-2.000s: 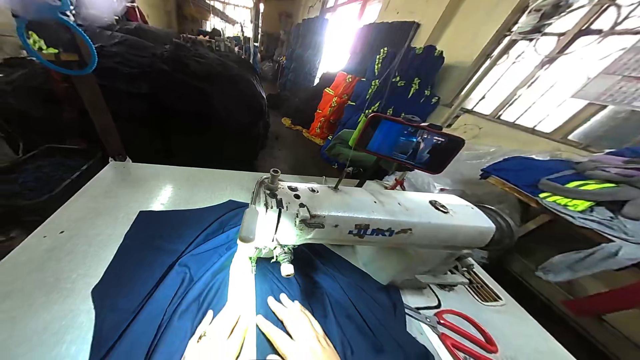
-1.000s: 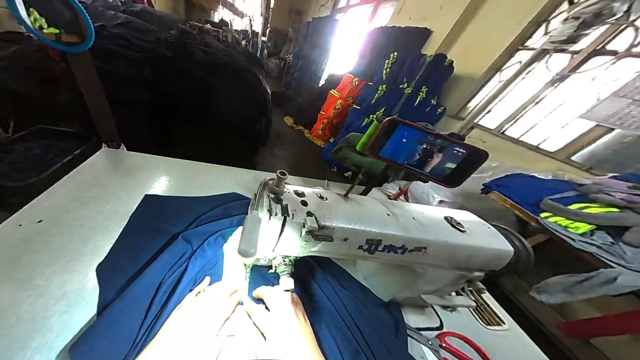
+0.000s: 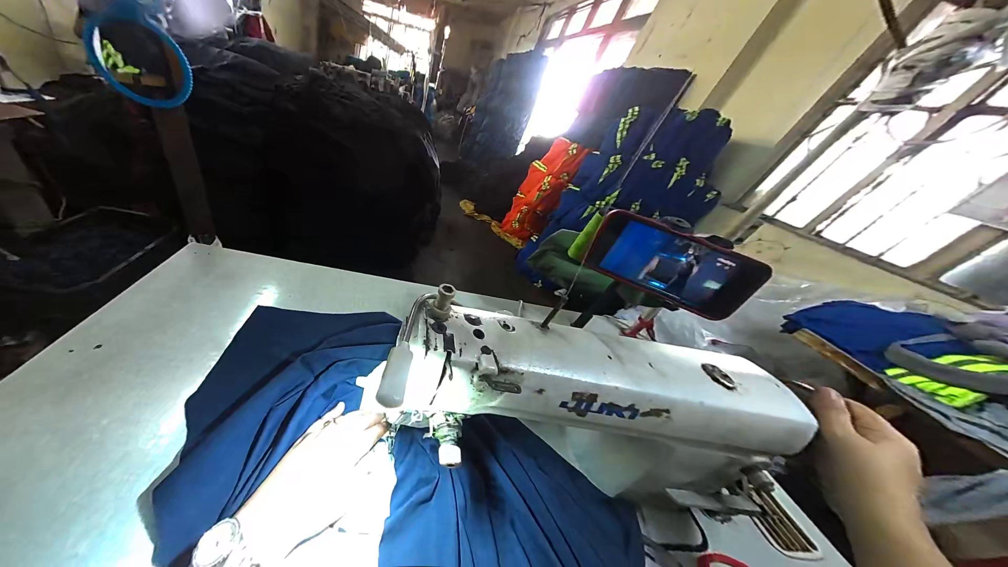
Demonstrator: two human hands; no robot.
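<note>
Navy blue fabric point(image 3: 512, 488) lies in folds over the sewing bed, under the head of a white industrial sewing machine point(image 3: 630, 386). My left hand point(image 3: 323, 465), washed out by the lamp's glare, rests on the cloth just left of the needle area, its fingertips beside the presser foot zone, which is hard to make out. At the machine's right end my right hand point(image 3: 866, 457) is curled against the handwheel side; the wheel itself is mostly hidden, so its hold cannot be told.
A phone point(image 3: 677, 264) is mounted behind the machine. Red scissor handles point(image 3: 720, 561) show at the bottom edge. Folded garments point(image 3: 890, 339) lie on the right. A dark heap point(image 3: 315, 157) rises beyond the white table point(image 3: 181, 315). Blue and orange garments point(image 3: 543, 189) hang behind.
My right hand has left the cloth near the needle and moved right to the machine's handwheel end. My left hand remains on the fabric by the needle area.
</note>
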